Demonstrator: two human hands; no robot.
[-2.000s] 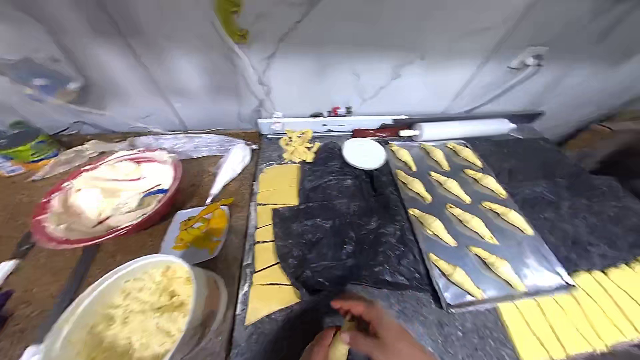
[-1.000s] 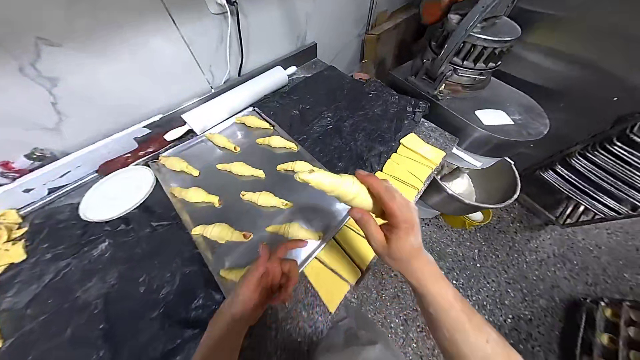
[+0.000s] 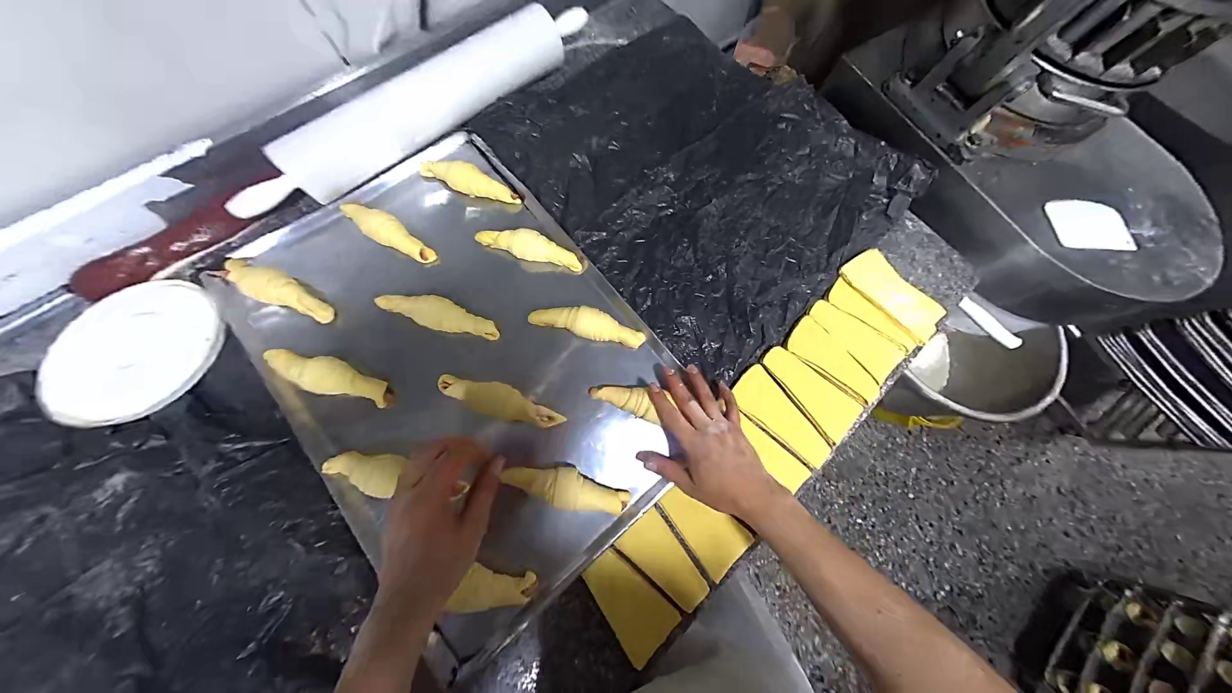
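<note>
A metal baking tray (image 3: 375, 356) carries several rolled dough pieces, such as the roll (image 3: 438, 316) near its middle. My left hand (image 3: 443, 510) is over the lower part of the tray, fingers bent at a roll (image 3: 366, 474); whether it grips the roll is hidden. Another roll (image 3: 568, 489) lies just right of its fingertips. With fingers spread, my right hand (image 3: 707, 438) rests at the tray's right edge, its fingertips at a partly covered roll (image 3: 626, 400). Flat yellow dough strips (image 3: 808, 395) lie in a row beside the tray, partly behind this hand.
Behind the tray lies a white rolling pin (image 3: 423, 106). A round white lid (image 3: 130, 351) sits to the left. Black plastic sheeting (image 3: 693, 192) covers much of the counter. At right stand a machine with a metal platform (image 3: 1107, 221), a metal bowl (image 3: 1001, 375) and a rack (image 3: 1184, 375).
The roll that my right hand held above the tray is no longer in the air. That hand has come down to the tray's right edge, and my left hand has moved over the lower rolls.
</note>
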